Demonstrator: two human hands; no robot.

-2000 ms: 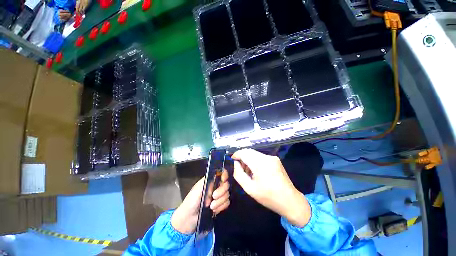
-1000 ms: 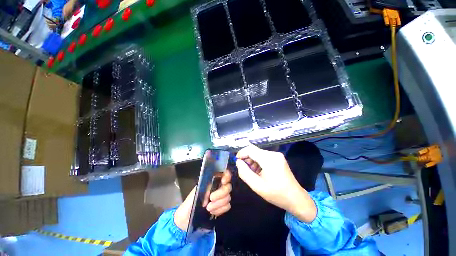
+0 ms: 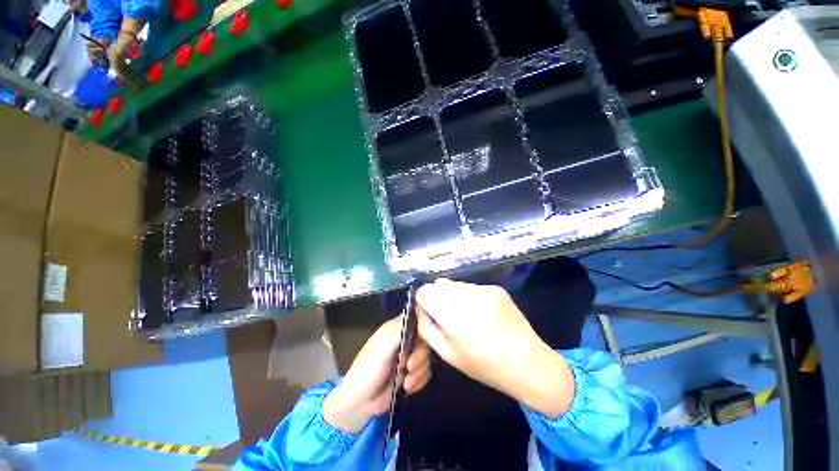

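Note:
A thin display screen is held almost edge-on over my dark lap, just in front of the bench edge. My left hand grips it around its lower and middle part. My right hand has its fingertips at the screen's upper end; whether they hold anything is hidden. The right tray, clear plastic with pockets of glossy black screens, lies on the green bench ahead. The left tray stack, several layers high, also holds dark screens.
Brown cartons stand at the left. A pale grey machine and an orange cable are at the right. Small red parts line the far side, where another person's hands show. A metal frame stands below right.
The screen has turned from showing its broad face to nearly edge-on. My right fingertips have moved left onto its upper end, and the blue piece no longer shows.

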